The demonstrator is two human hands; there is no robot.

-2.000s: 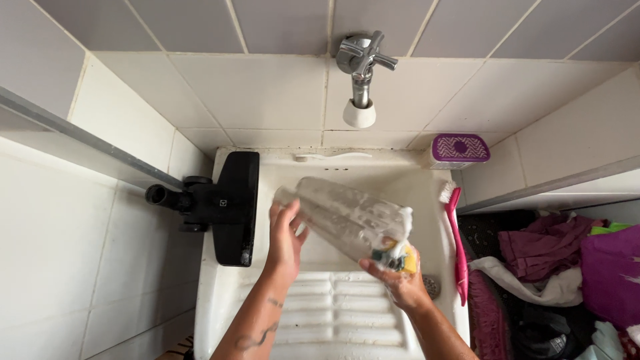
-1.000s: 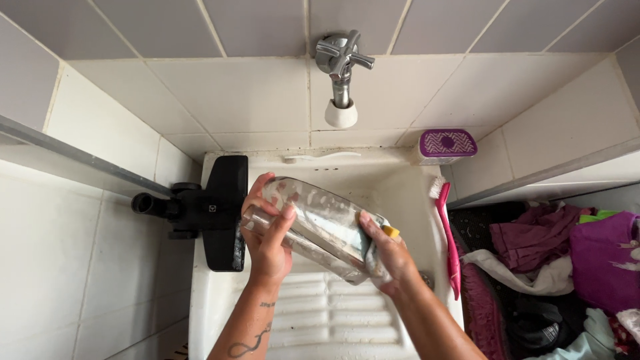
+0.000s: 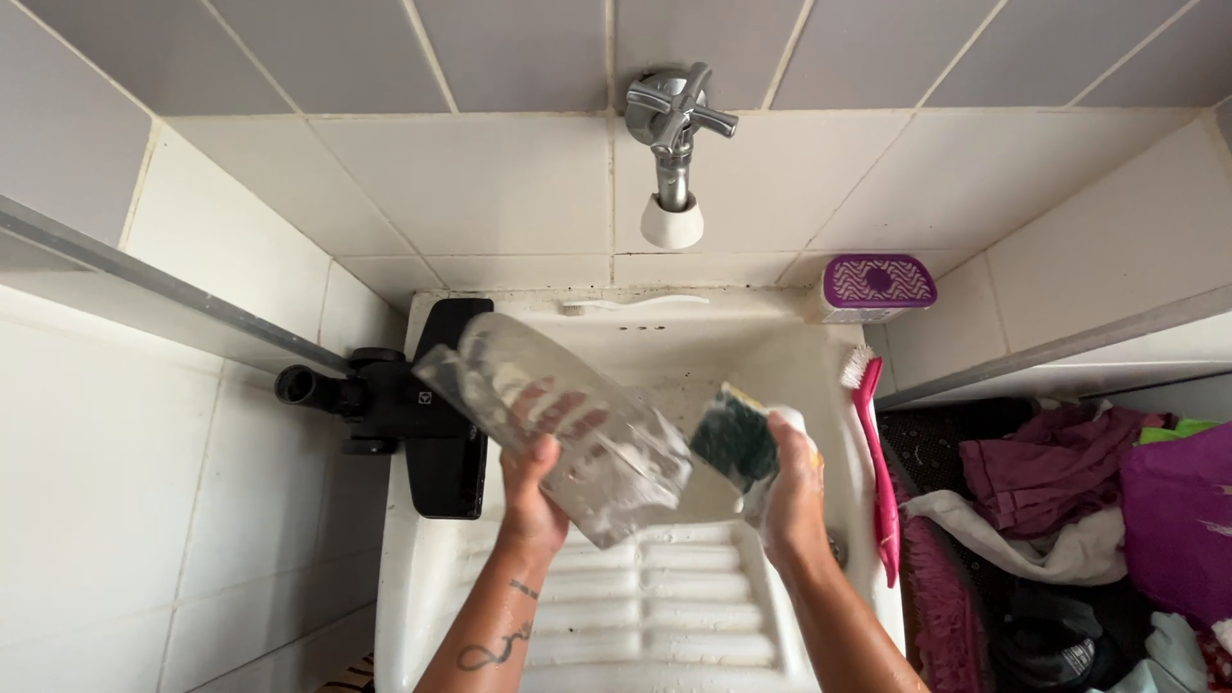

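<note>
Tilted over the laundry sink (image 3: 423,577), a clear plastic container (image 3: 616,433) is held by my left hand (image 3: 534,491); its fingers show through the wet, transparent wall. My right hand (image 3: 794,481) grips a soapy green and yellow scouring sponge (image 3: 736,438) just right of the container, apart from it. White foam clings to the sponge and the fingers. Below both hands lies the sink's ribbed washboard (image 3: 640,602).
A chrome tap (image 3: 674,144) juts from the tiled wall. Around the sink rim are a black vacuum cleaner head (image 3: 448,414), a white toothbrush (image 3: 635,304), a purple-lidded box (image 3: 878,289) and a pink scrubbing brush (image 3: 878,462). Clothes (image 3: 1049,472) lie at right.
My right hand has come off the container and now shows the sponge to its right. My left hand still holds the container, which is turned to a steeper slant.
</note>
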